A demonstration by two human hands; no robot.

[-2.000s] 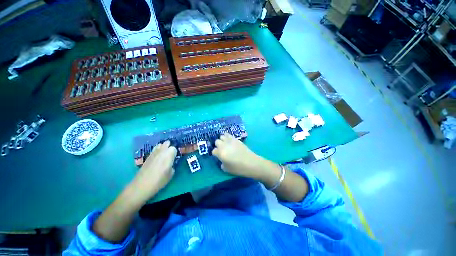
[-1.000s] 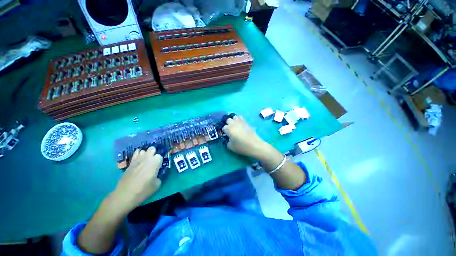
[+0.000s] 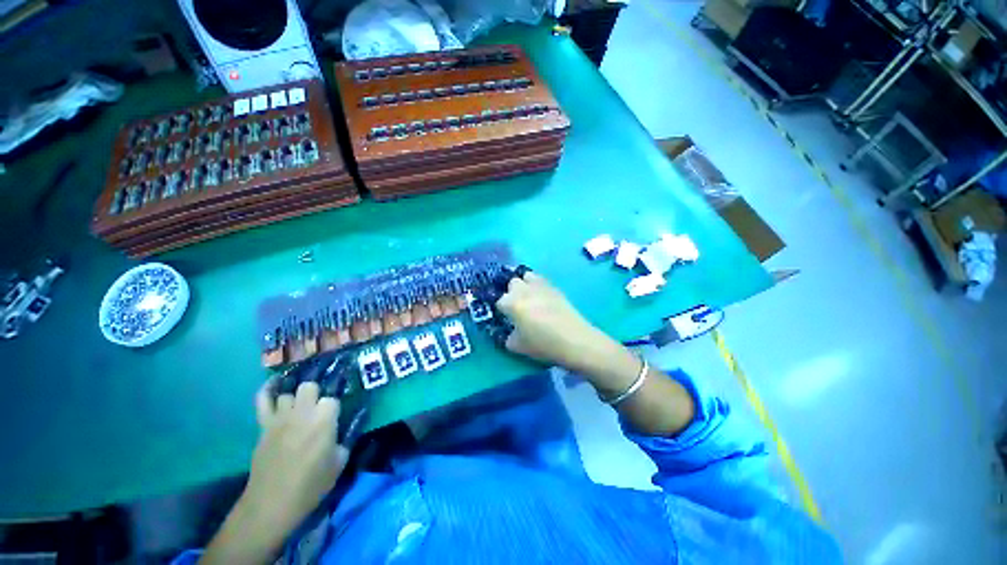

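Note:
The dark grey assembly fixture (image 3: 381, 300) lies on the green bench, with upright pins and orange-brown blocks along its near edge. Several framed metal pieces (image 3: 401, 356) with dark centres lie in a row on the mat in front of it. My left hand (image 3: 304, 414), with black finger coverings, is at the fixture's near left corner; its fingertips are dark and blurred, so its hold is unclear. My right hand (image 3: 536, 315) is at the fixture's right end, fingers at a framed piece (image 3: 479, 309); I cannot tell whether it grips it.
Two stacks of red-brown trays (image 3: 237, 204) (image 3: 458, 155) stand behind. A white screw bowl (image 3: 145, 304) is left; framed pieces (image 3: 31, 296) lie at far left. White metal plates (image 3: 652, 259) lie right. A white box with a black circle (image 3: 254, 50) stands behind. An open cardboard box (image 3: 745, 215) is beside the bench.
The row of framed pieces on the mat has grown at its left end. My left hand has moved nearer to me, off the fixture's left part. My right hand has hardly moved.

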